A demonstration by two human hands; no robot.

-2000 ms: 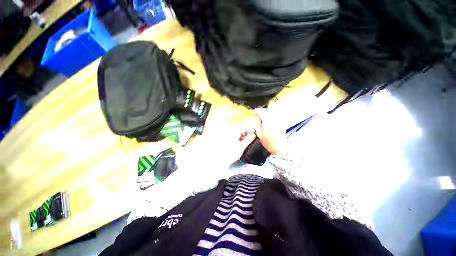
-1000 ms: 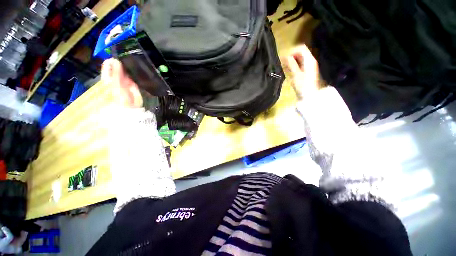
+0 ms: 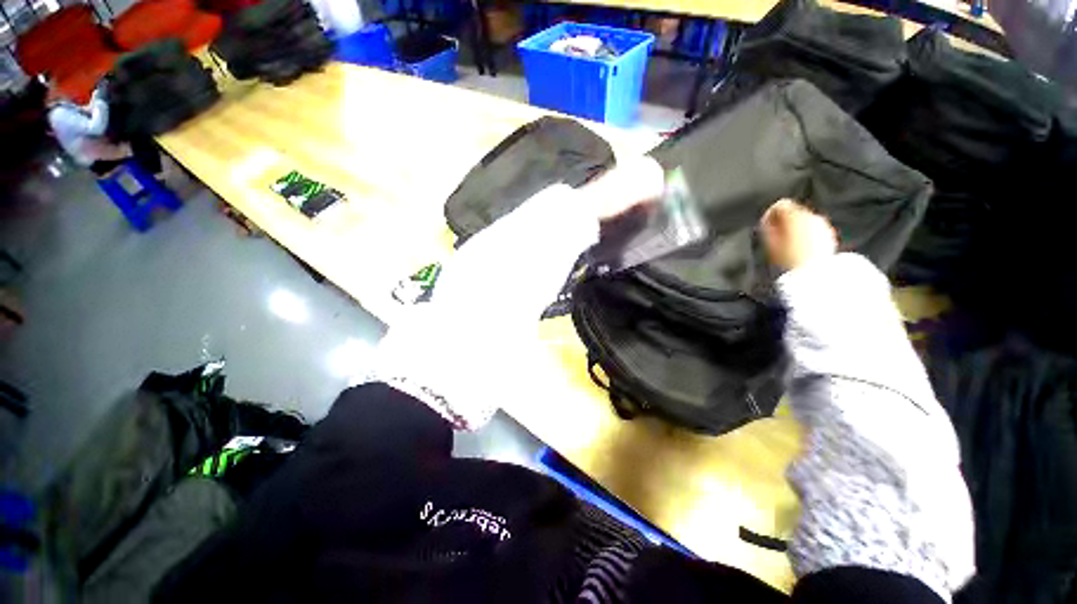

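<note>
A large dark olive-grey backpack [image 3: 697, 366] lies on the pale wood table in front of me. My left hand [image 3: 630, 192] is at its left side, closed on a large hang tag [image 3: 673, 230], which is blurred and shows grey and green over the bag. My right hand [image 3: 801, 236] is over the bag's right part with its fingers drawn together; whether it grips fabric or something thin cannot be seen. A smaller olive-grey bag [image 3: 532, 165] lies behind my left forearm, partly hidden by the sleeve.
Green-and-black tag stacks [image 3: 307, 192] lie on the table [image 3: 366, 118]. More dark bags [image 3: 992, 142] are piled at the right. A blue crate [image 3: 587, 77] stands beyond the table. Tagged bags [image 3: 142, 484] lie at lower left. A person [image 3: 80, 127] is near a blue stool [image 3: 138, 192].
The view has turned, bringing the floor bags into sight at lower left. My left hand and the tag have moved onto the backpack. My right hand has come from beside the backpack to over it.
</note>
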